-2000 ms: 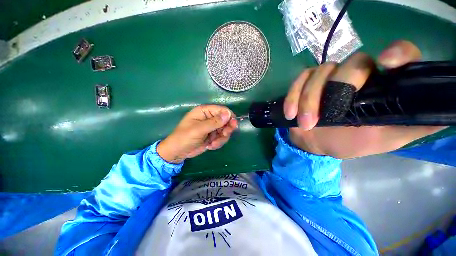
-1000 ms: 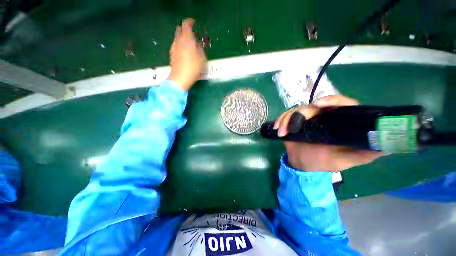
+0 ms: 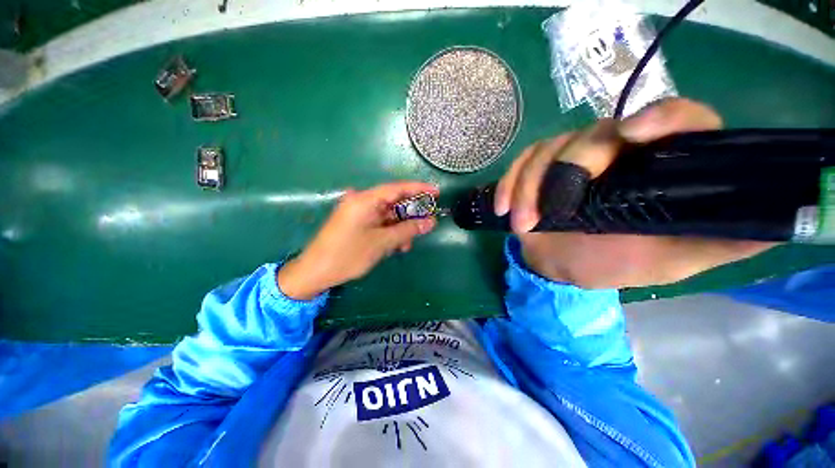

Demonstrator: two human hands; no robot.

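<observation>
My left hand (image 3: 352,236) pinches a small metal-framed assembly (image 3: 417,207) between thumb and fingertips, in front of my chest. My right hand (image 3: 586,183) is wrapped around a black electric screwdriver (image 3: 714,181), which lies level with its nose pointing left. A black wrap (image 3: 562,194) is on one finger of this hand. The thin bit (image 3: 445,212) meets the right end of the assembly. Whether a screw is on the bit cannot be told. A round dish of tiny silvery screws (image 3: 464,110) is just beyond the screwdriver's nose.
Three loose metal-framed assemblies (image 3: 211,168) lie on the green bench (image 3: 302,137) at the left. Clear plastic bags (image 3: 604,55) lie at the back right, with the black cord (image 3: 652,53) over them. A white rail (image 3: 275,25) runs along the far edge, with the green conveyor beyond.
My left hand has come back from over the conveyor to the screwdriver's nose, now with an assembly visible in its fingers. The view has tilted down and the screwdriver appears nearer.
</observation>
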